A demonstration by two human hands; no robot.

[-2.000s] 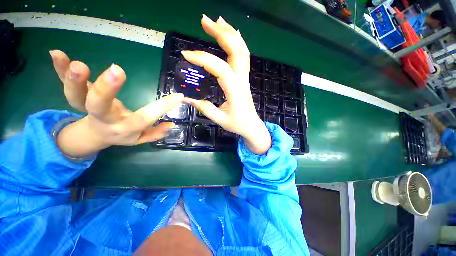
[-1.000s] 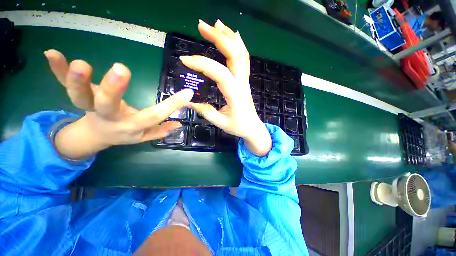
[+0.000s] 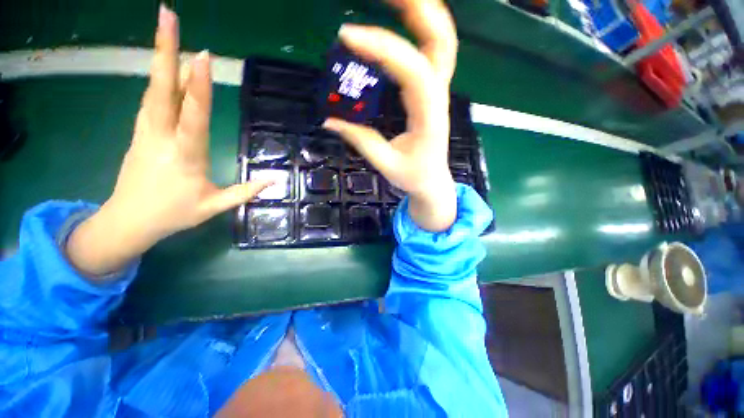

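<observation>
A black smartwatch unit point(image 3: 352, 88), its lit screen showing small white text and red marks, is held between the thumb and index finger of my right hand point(image 3: 408, 110), above the far part of the tray. My left hand point(image 3: 159, 163) is open and holds nothing, fingers spread upward, its thumb over the left edge of the tray. The black blister tray point(image 3: 320, 220) lies flat on the bench with glossy square pockets. My right hand hides part of the tray.
The green bench point(image 3: 555, 204) has a pale strip point(image 3: 563, 129) along it. A beige fan point(image 3: 677, 277) stands at the right. Another black tray point(image 3: 669, 192) lies farther right, and a dark rack or tray point(image 3: 648, 388) shows at lower right. Red point(image 3: 657, 61) and blue items are at upper right.
My right hand has lifted the watch unit up and away to the right. My left hand has drawn back from the unit, its fingers now pointing up. The whole view has shifted slightly.
</observation>
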